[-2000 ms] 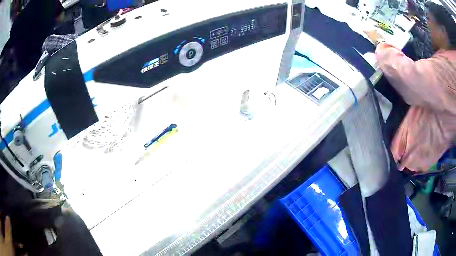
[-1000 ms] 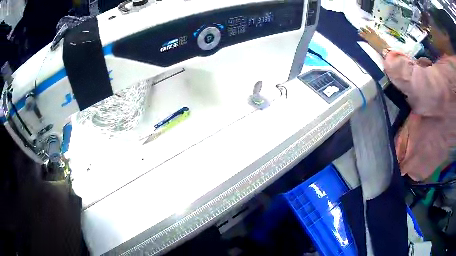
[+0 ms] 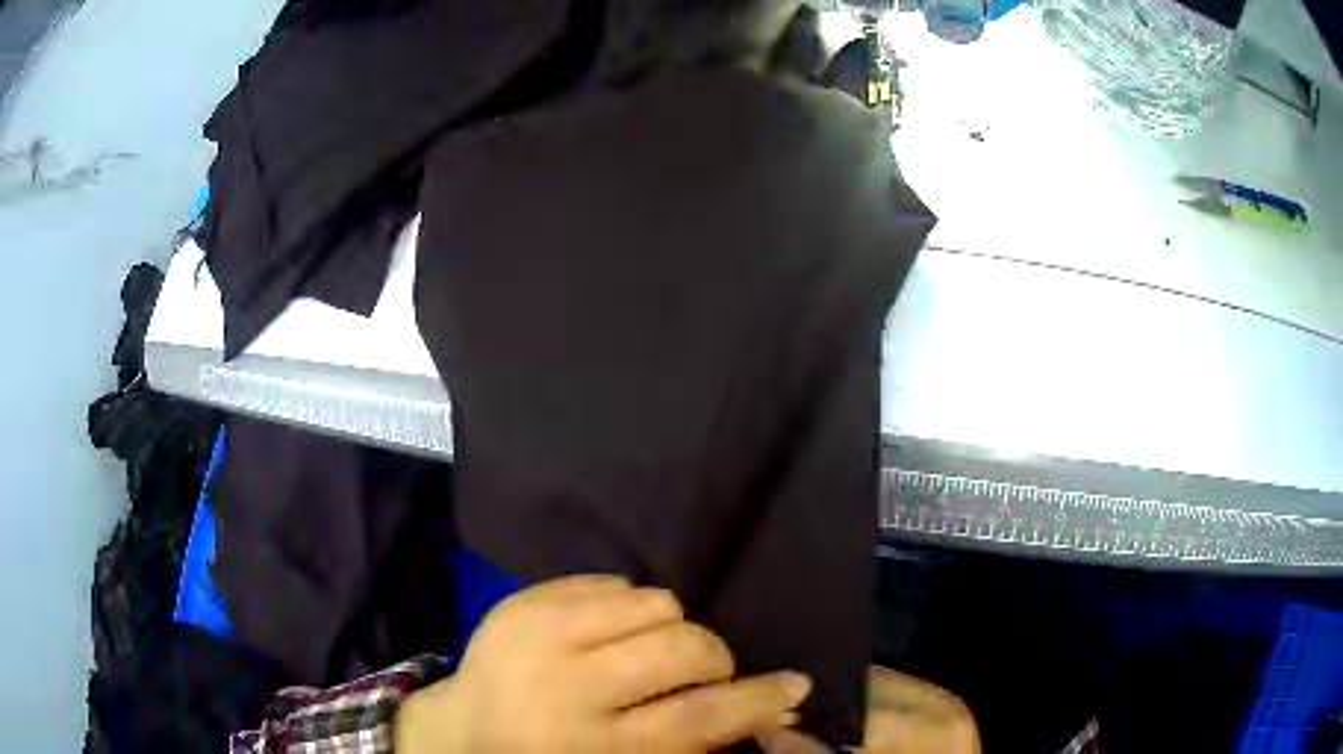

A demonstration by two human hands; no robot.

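Note:
A dark brown cut fabric panel [image 3: 648, 324] lies over the front of the white machine table and hangs past its edge. My left hand [image 3: 589, 678] is bare and pinches the panel's lower end, fingers folded over it. My right hand [image 3: 916, 714] is at the panel's lower right corner, mostly hidden behind the cloth and cut off by the bottom edge; its fingertips meet my left hand's there. The needle area [image 3: 881, 74] shows just beyond the panel's upper right, its tip partly hidden.
A dark bundle of pieces [image 3: 317, 162] lies behind and left of the panel. Thread snips [image 3: 1259, 203] and a thread tangle [image 3: 1149, 59] lie at right. A ruler edge [image 3: 1090, 516] runs along the table front. Dark cloth hangs at lower left, with a blue crate [image 3: 1296, 685] at lower right.
The view has swung left to the needle end. Both hands and the dark panel between them are now in view. The control panel and the other worker are out of view.

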